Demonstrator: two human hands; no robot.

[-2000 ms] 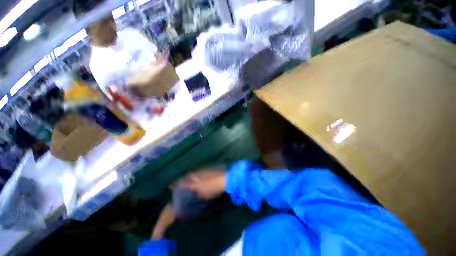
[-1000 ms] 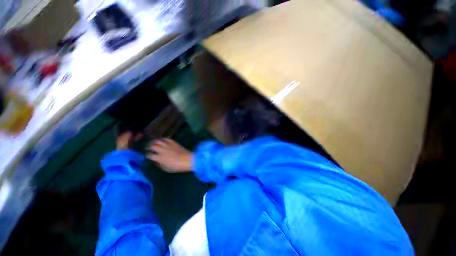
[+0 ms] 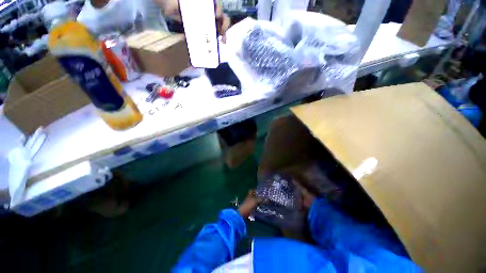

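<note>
A grey bubble bag (image 3: 278, 196) is held between my two hands at the opening of the large carton; its contents cannot be made out. My left hand (image 3: 249, 204) grips its left edge. My right hand (image 3: 305, 196) is at its right edge, partly hidden by the bag and in shadow. The large brown carton (image 3: 410, 154) stands at the right with its broad flap tilted toward me and its inside dark.
A white-topped bench (image 3: 194, 109) crosses ahead, holding an orange-yellow bottle (image 3: 96, 77), a can (image 3: 121, 57), small cartons (image 3: 160, 53), keys (image 3: 162, 91) and bubble bags (image 3: 298, 45). A person's hand (image 3: 223, 24) holds a lit phone (image 3: 200, 32). A small box (image 3: 238, 146) is under the bench.
My hands have moved right from the dark area under the bench to the large carton's opening, and a bubble bag now shows between them. The view has shifted, showing more of the bench.
</note>
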